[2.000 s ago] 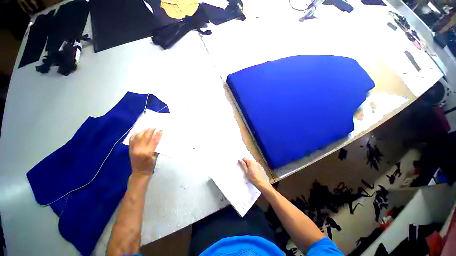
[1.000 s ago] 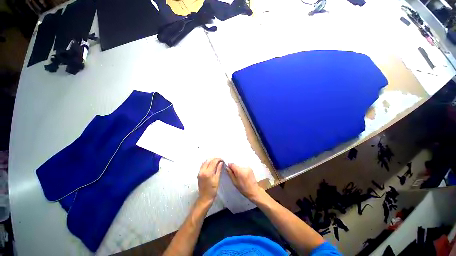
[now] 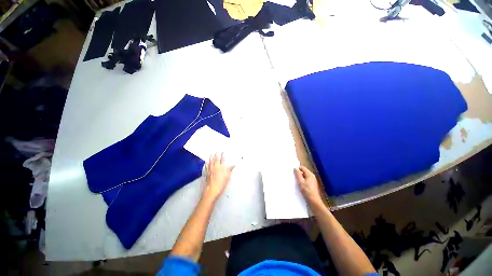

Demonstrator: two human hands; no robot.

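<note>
A white paper sheet (image 3: 285, 191) is held by its right edge in my right hand (image 3: 308, 186), near the table's front edge. My left hand (image 3: 217, 175) is bare with fingers apart, at the lower edge of another white paper (image 3: 206, 143). That paper lies on a blue sample garment (image 3: 148, 145) with thin pale curving lines. I cannot tell whether my left fingertips touch the paper. A thick stack of royal-blue fabric (image 3: 375, 124) lies to the right of my right hand.
The white table (image 3: 243, 70) bears black fabric pieces (image 3: 183, 24), a tan card pattern (image 3: 243, 8), a dark bundle (image 3: 129, 56) and a metal tool (image 3: 397, 9) at the far side. Dark scraps (image 3: 380, 232) lie on the floor at the lower right.
The two hands have moved apart. My left hand has moved from the held paper towards the sample garment. The held paper now shows flat and upright in view. The whole view has shifted left.
</note>
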